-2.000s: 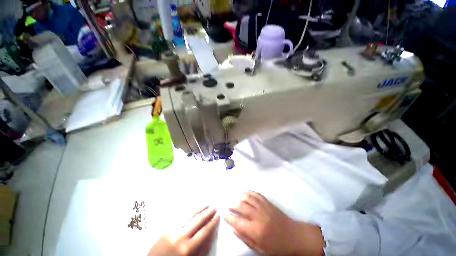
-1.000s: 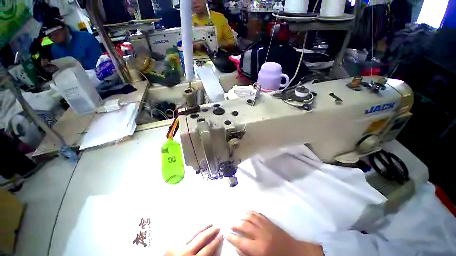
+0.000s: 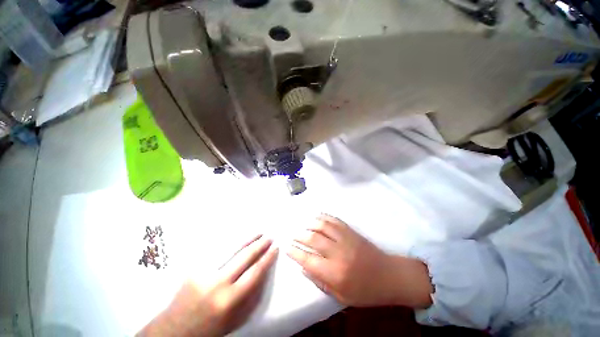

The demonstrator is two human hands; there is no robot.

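A white fabric piece lies flat on the sewing table, washed out by the lamp near the needle. A small dark motif shows on its left part. My left hand lies palm down on the cloth, fingers pointing toward the needle area. My right hand lies flat on the cloth just right of it, fingertips close to my left ones. Both hands press on the cloth without gripping it. The presser foot area is just beyond my fingertips; glare hides the needle tip.
The cream sewing machine head spans the top. A lime tag hangs at its left. Black loop handles lie at the table's right end. White papers or pieces lie upper left. A red edge shows far right.
The view has moved closer and tilted down, so the machine head looks larger and the people and purple cup are out of view. Both hands remain flat on the cloth, side by side.
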